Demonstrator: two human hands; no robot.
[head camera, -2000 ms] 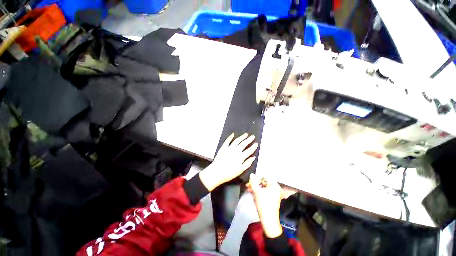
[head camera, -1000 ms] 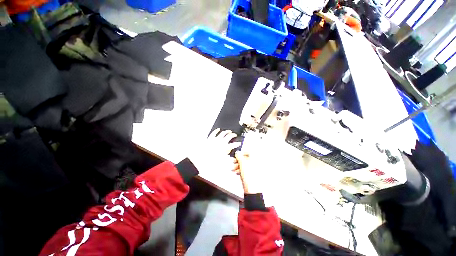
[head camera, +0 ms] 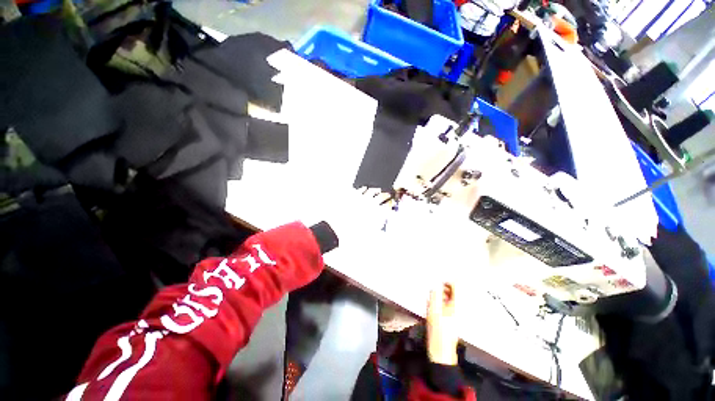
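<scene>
A black fabric panel [head camera: 386,145] lies on the table, left of the sewing machine [head camera: 533,211]. Its near end is at the presser foot and needle area [head camera: 400,196]. My left hand [head camera: 357,207] is washed out against the white table; its fingertips, slightly apart, rest on the panel's near end, just left of the needle. My right hand [head camera: 442,313] is near the table's front edge, away from the panel, its fingers curled. Whether it holds anything cannot be told.
A heap of black and camouflage pieces [head camera: 157,133] covers the left side. Blue bins [head camera: 411,35] stand behind the table. A dark cord [head camera: 555,345] lies on the table [head camera: 478,333] at the right. A large white board-like surface [head camera: 584,117] runs behind the machine.
The black panel has moved away through the machine, and its near end is now at the needle. My right hand has left the needle area and moved towards the table's front edge.
</scene>
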